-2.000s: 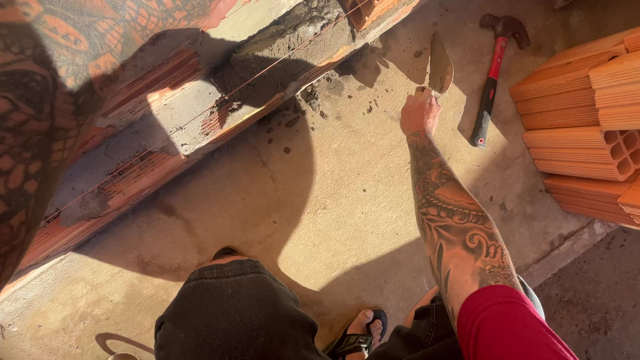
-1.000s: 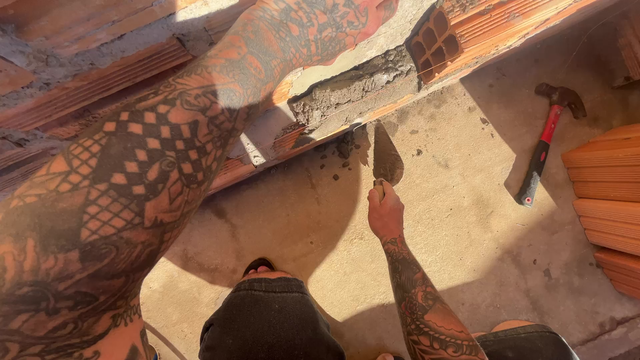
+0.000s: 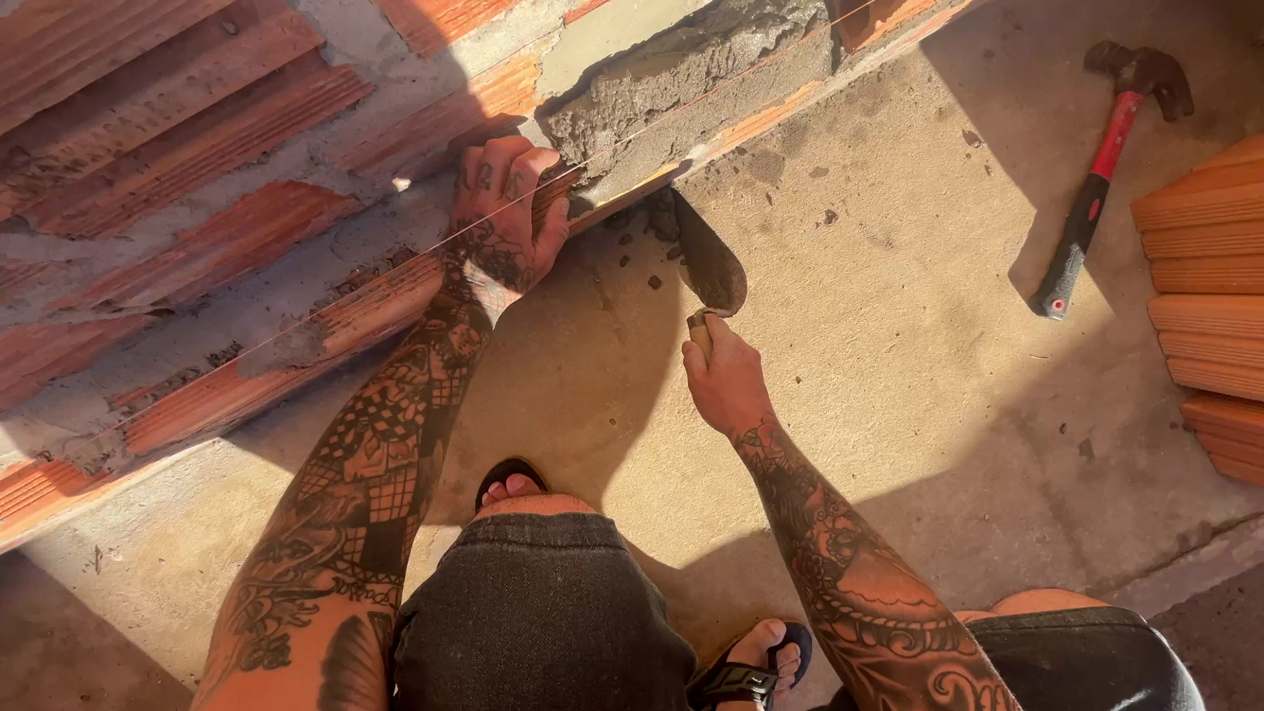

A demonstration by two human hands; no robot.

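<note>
My right hand [image 3: 729,375] grips the wooden handle of a masonry trowel [image 3: 713,259]. The blade points up toward the base of a low brick wall [image 3: 385,306], its tip beside dark mortar crumbs on the floor. My left hand [image 3: 509,202] rests on the wall's top course, fingers curled down over a ridged orange brick piece; whether it grips that piece I cannot tell. Just right of this hand, grey wet mortar [image 3: 691,94] covers part of the course. A thin string line [image 3: 632,133] runs along the wall and passes over my left hand.
A claw hammer [image 3: 1096,188] with a red and black handle lies on the concrete floor [image 3: 889,395] at the upper right. Stacked hollow clay bricks [image 3: 1210,326] stand at the right edge. My sandalled feet are below, near the wall.
My left hand has come down from farther up and right over the mortar to the brick course left of it. My right hand still holds the trowel low by the wall.
</note>
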